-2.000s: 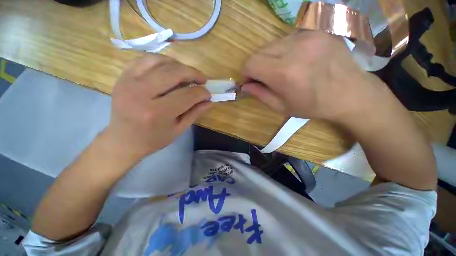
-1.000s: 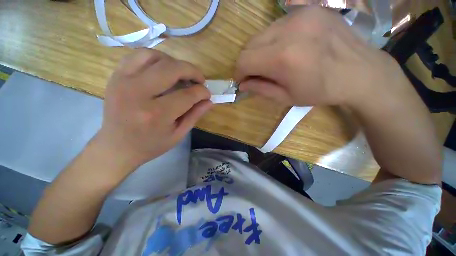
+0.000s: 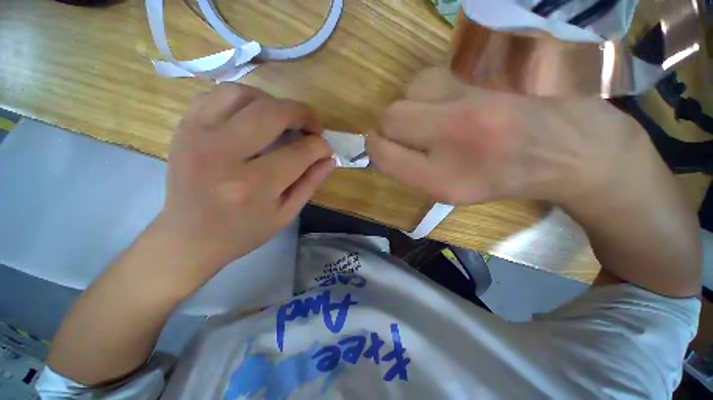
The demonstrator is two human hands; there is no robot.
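Note:
A small white piece (image 3: 346, 147) is stretched between my two hands, just above the table's near edge. My left hand (image 3: 246, 160) pinches its left end between thumb and fingers. My right hand (image 3: 469, 141) has its fingertips at the piece's right end; what they hold is mostly hidden. Copper foil tape (image 3: 532, 61) loops over the back of my right hand and wrist. A white backed strip (image 3: 431, 221) hangs at the table's near edge below my right hand.
A thin white tape ring (image 3: 301, 48) lies on the wood-grain table (image 3: 94, 78) with liner scraps (image 3: 211, 61) beside it. A black head strap (image 3: 678, 148) is at the right. A white sheet (image 3: 78, 199) extends from the lap to the left.
The copper foil has come nearer, over my right wrist. My right hand has turned and moved slightly down. The piece between my fingers is tilted differently. Less of the hanging white strip shows.

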